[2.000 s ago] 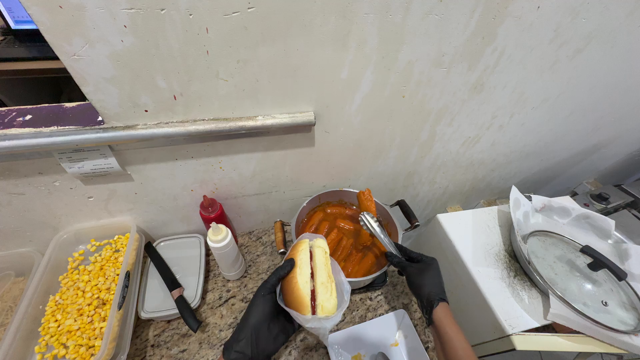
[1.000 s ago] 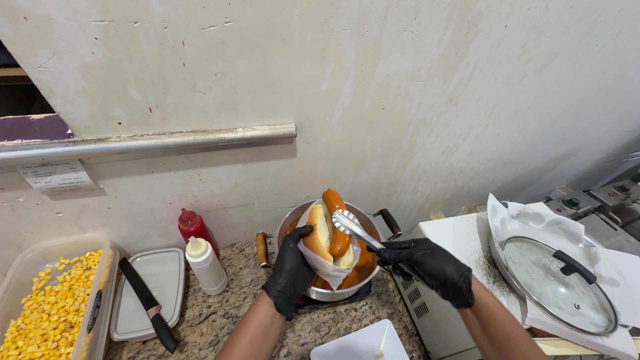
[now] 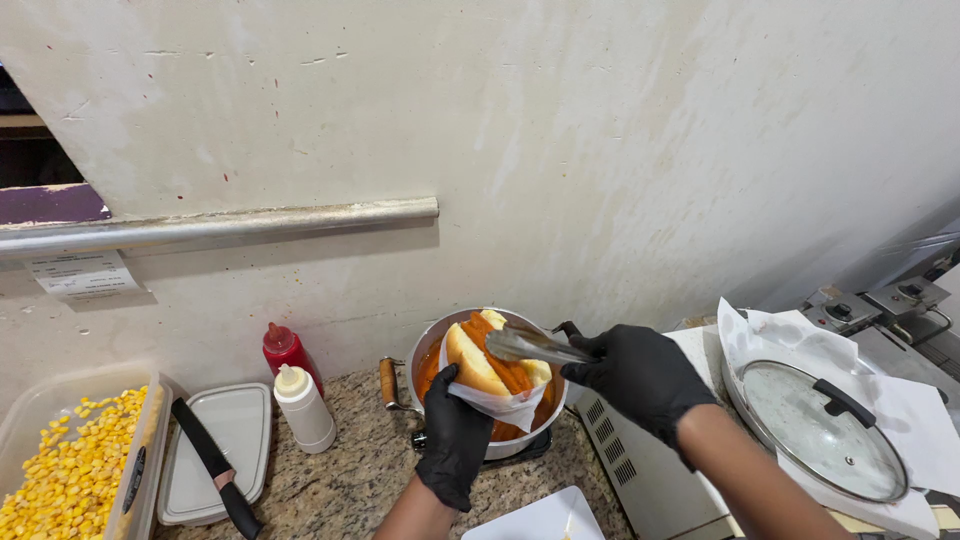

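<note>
My left hand (image 3: 456,435), in a black glove, holds a split bun (image 3: 471,360) wrapped in thin white paper over the pot. A sausage coated in orange-red sauce (image 3: 501,358) lies in the bun's slit. Gloved in black too, my right hand (image 3: 645,375) grips metal tongs (image 3: 536,346), whose tips are at the sausage and the bun's far half; whether they pinch the sausage cannot be told. Beneath is a metal pot (image 3: 496,451) of sauce with a wooden side handle, on a small burner. The hands and bun hide much of its inside.
To the left are a tub of corn kernels (image 3: 71,465), a black knife (image 3: 210,457) on a lidded container (image 3: 255,420), a red squeeze bottle (image 3: 282,346) and a white one (image 3: 304,412). A white tray (image 3: 540,517) is in front; a glass lid (image 3: 821,431) lies right.
The sausage, raised in the tongs above the pot two seconds ago, now lies inside the bun. The bun has moved over the pot since the oldest frame.
</note>
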